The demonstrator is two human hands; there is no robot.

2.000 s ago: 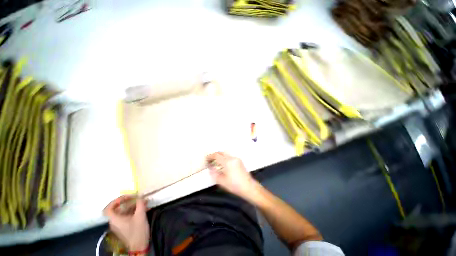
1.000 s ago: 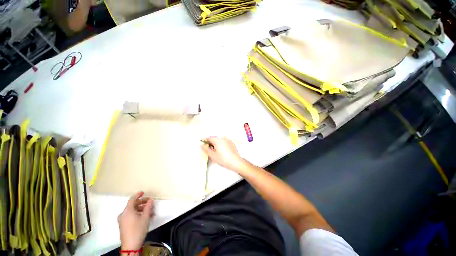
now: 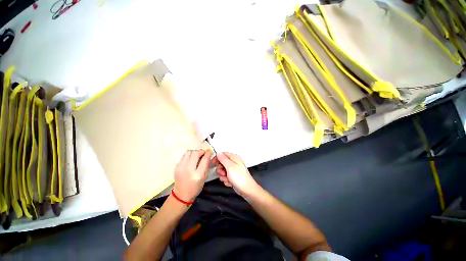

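Observation:
A beige fabric panel [image 3: 135,132] with yellow bound edges lies turned at an angle on the white table, one corner hanging over the table's front edge. A grey tab [image 3: 160,70] shows at its far corner. My left hand [image 3: 193,171] pinches the panel's near right corner. My right hand [image 3: 233,171] touches or nearly touches my left fingertips and holds small dark snips [image 3: 210,142], their blades pointing up and left beside the corner. The exact spot between the fingertips is hidden.
A red-and-purple lighter [image 3: 264,118] lies on the table [image 3: 225,66] right of the panel. Panel stacks stand at left [image 3: 33,148] and right [image 3: 327,76]. A scrap bin [image 3: 145,218] is below the table edge. Cord-tied snips [image 3: 64,7] lie at the far left.
The panel has turned, and its yellow edges now run diagonally. My left hand has moved right onto a panel corner. My right hand has come close beside it with the snips.

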